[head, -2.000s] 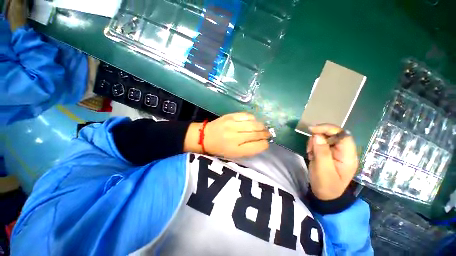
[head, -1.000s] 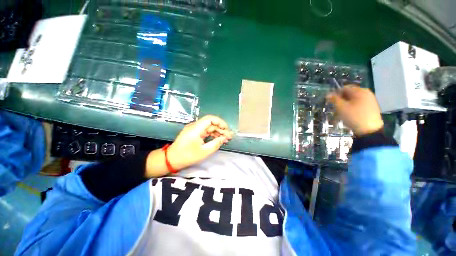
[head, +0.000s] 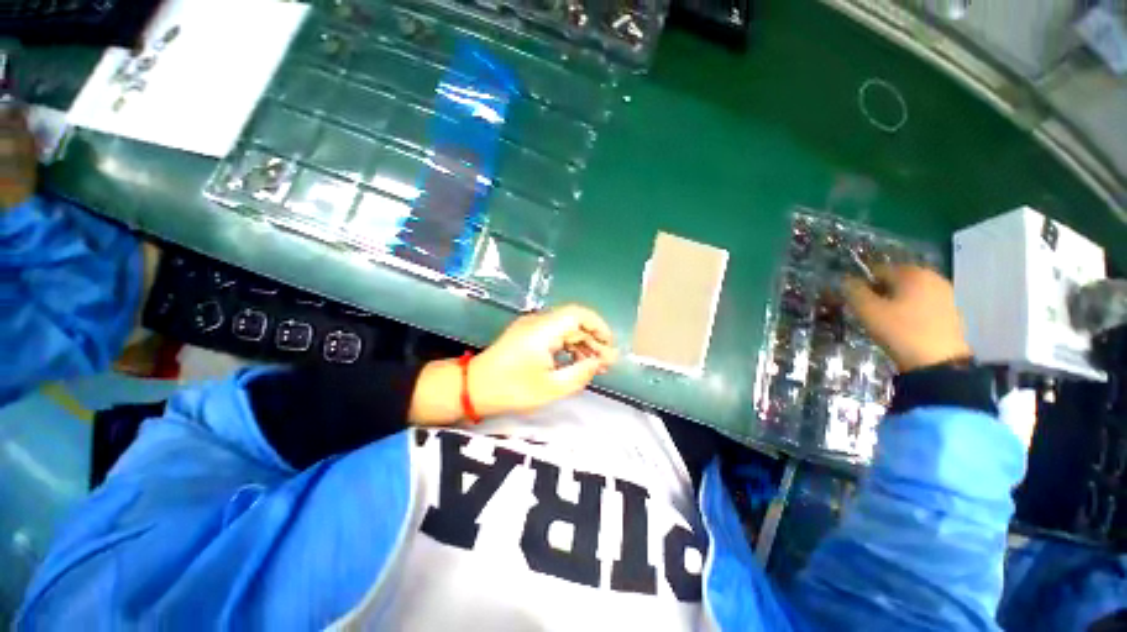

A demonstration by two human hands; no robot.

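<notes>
My left hand (head: 525, 368) is at the bench's front edge, palm partly up, fingers curled together around a small dark thing that is mostly hidden. My right hand (head: 908, 315) is over the right-hand blister tray (head: 822, 370), fingertips pinched on thin tweezers (head: 861, 266) whose far end points at the tray's upper rows. The clear tray holds dark and shiny parts in its pockets. A beige adhesive pad sheet (head: 682, 303) with a pale edge lies flat between my hands.
The left-hand blister tray (head: 358, 148) bears a blue film strip (head: 460, 161). A white paper sheet (head: 198, 74) lies left of it. A white box (head: 1026, 290) stands far right. A black parts tray (head: 266, 315) is below the bench edge. Another person's blue sleeve (head: 74, 284) is at left.
My right hand went from beside the pad sheet to over the right-hand tray and stays there. My left hand's fingers now curl upward. The whole view has shifted and turned.
</notes>
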